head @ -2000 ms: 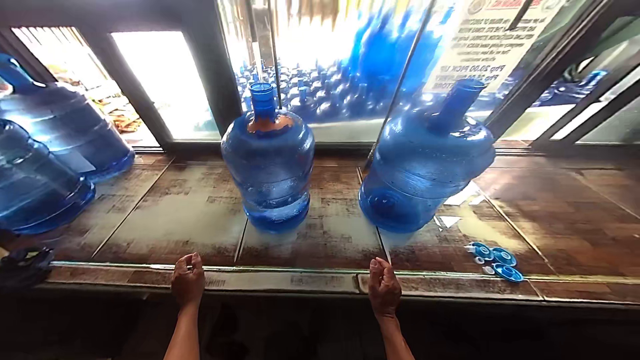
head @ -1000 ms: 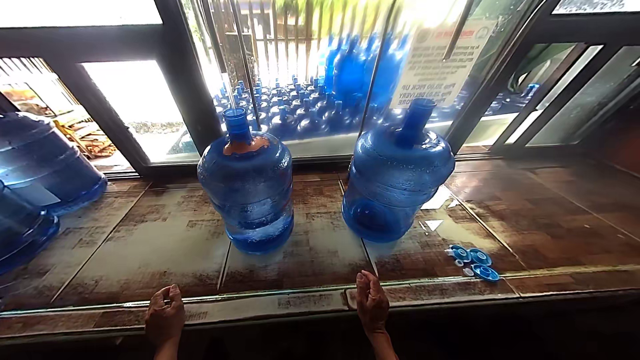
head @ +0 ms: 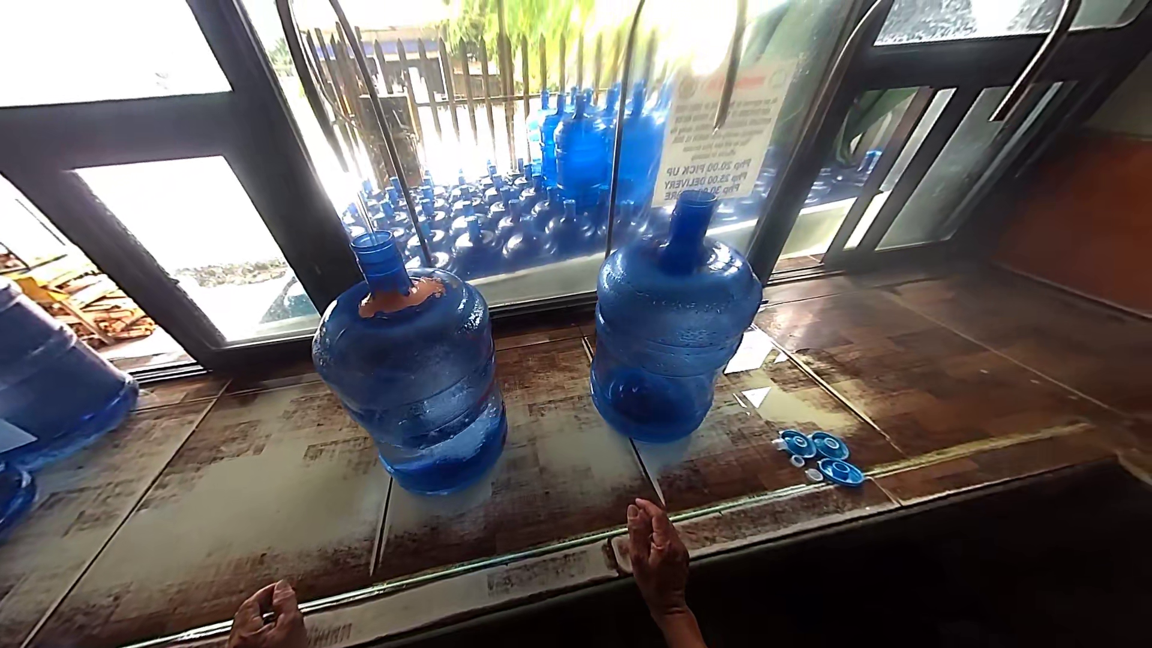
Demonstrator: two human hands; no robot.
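Two large blue plastic water jugs stand upright and uncapped on the tiled counter. The left jug point(head: 409, 360) has a brownish patch below its neck; a hose runs down to its mouth. The right jug point(head: 670, 337) is close to the window. My left hand point(head: 270, 616) rests at the counter's front edge, low in the view, fingers curled and nothing seen in it. At the edge below the right jug is my right hand point(head: 659, 553), its fingers bent together, with nothing visible in them. Several blue jug caps point(head: 841, 472) lie on the counter right of that hand.
More blue jugs point(head: 54, 378) stand at the far left, cut off by the frame. Dark window frames point(head: 279, 207) border the counter's back. Thin hoses point(head: 630, 108) hang before the glass, where a printed notice point(head: 724, 135) is fixed. Many jugs point(head: 531, 225) stand outside.
The view has shifted and tilted. Both hands stay near the counter's front edge, and the two jugs and the caps remain in place.
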